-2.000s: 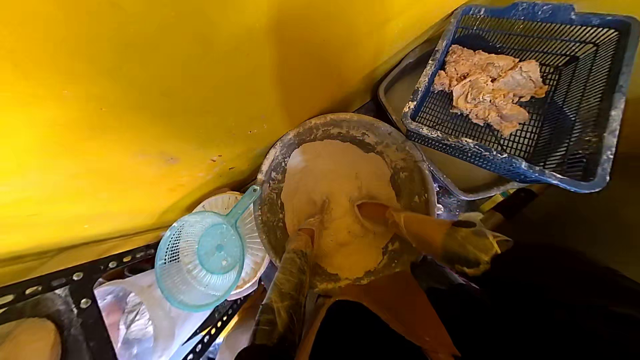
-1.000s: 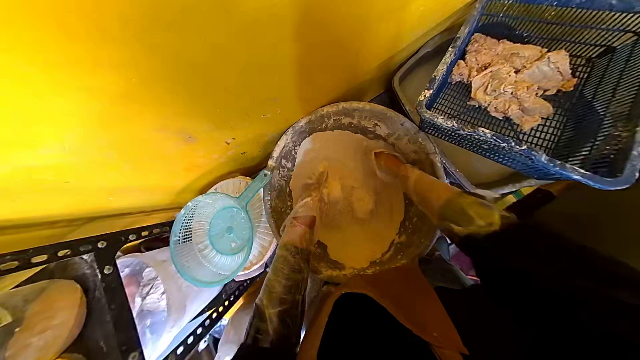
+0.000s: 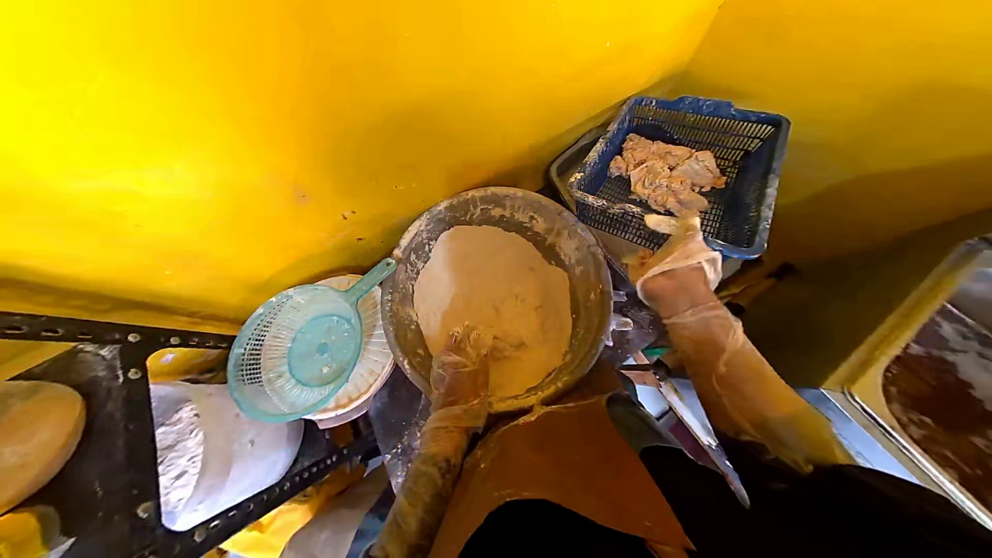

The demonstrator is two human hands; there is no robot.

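A large round basin (image 3: 496, 201) holds pale flour (image 3: 496, 279). My left hand (image 3: 463, 368), in a clear plastic glove, rests in the flour at the basin's near left side; its fingertips are coated, and whether it holds anything cannot be told. My right hand (image 3: 682, 252), gloved too, is at the near edge of a blue plastic mesh basket (image 3: 756, 194), its fingers just below a clump of flour-coated meat pieces (image 3: 666, 174). Its grip is unclear.
A turquoise plastic strainer (image 3: 294, 353) lies over a pale ribbed basket (image 3: 376, 356) left of the basin. Further left are a black perforated metal frame (image 3: 139, 418) and a white bag of powder (image 3: 232, 449). A yellow wall (image 3: 310, 116) rises behind. A metal-edged tray (image 3: 945, 364) stands at the right.
My right hand has left the flour in the basin and moved right to the blue basket. My left hand remains in the flour. The view has shifted, showing more of the right side.
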